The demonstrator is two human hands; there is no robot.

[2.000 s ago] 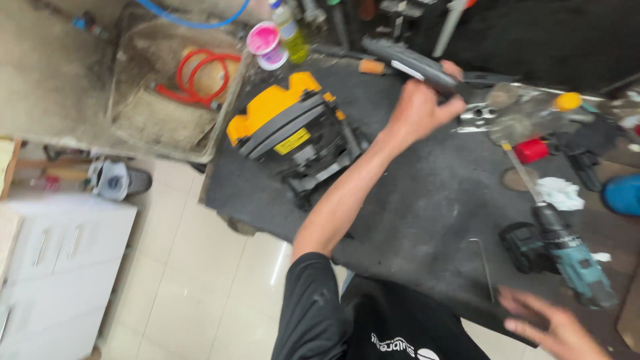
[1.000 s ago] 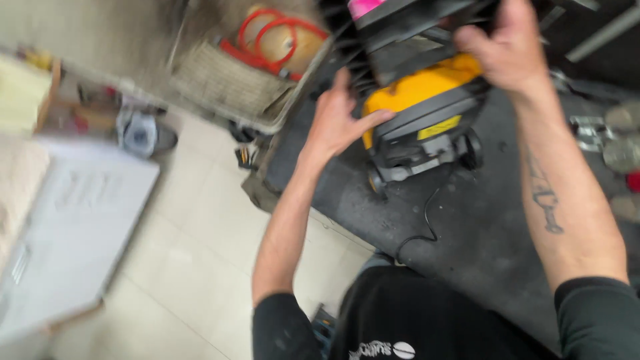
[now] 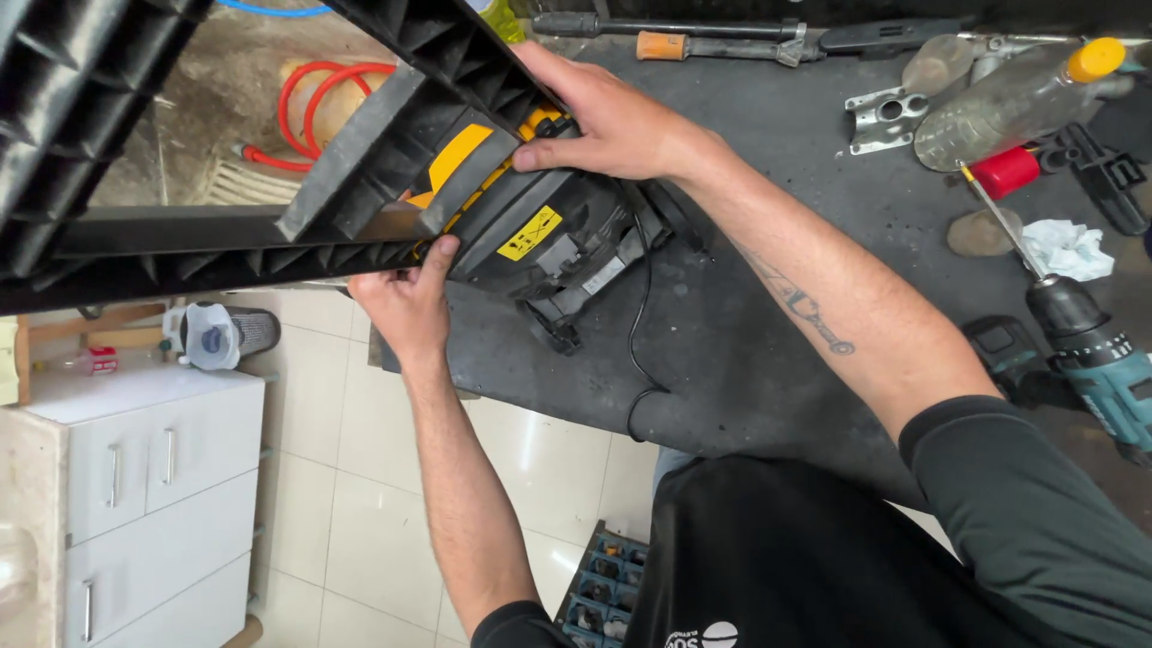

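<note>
A yellow and black wheeled machine (image 3: 540, 234), with a yellow warning label and small wheels, rests on the dark workbench; its exact kind is unclear. A large ribbed black plastic frame (image 3: 351, 162) extends from its upper end toward the camera, at upper left. My left hand (image 3: 409, 292) grips the lower edge where the frame meets the machine, thumb on top. My right hand (image 3: 598, 117) grips the upper edge of the same joint, thumb across the yellow rim; its other fingers are partly hidden. A black cord (image 3: 641, 315) trails from the machine over the bench.
At the right lie a teal cordless drill (image 3: 1089, 360) with a long bit, a clear bottle (image 3: 990, 112) with a yellow cap, a metal bracket (image 3: 886, 120) and crumpled white paper (image 3: 1069, 249). A stone sink (image 3: 207, 117) with a red hose (image 3: 310, 112) is behind the frame.
Two seconds ago the machine stood without the black frame in view and my right hand was near the drill. Now both hands hold the joint, and the frame spans the upper left.
</note>
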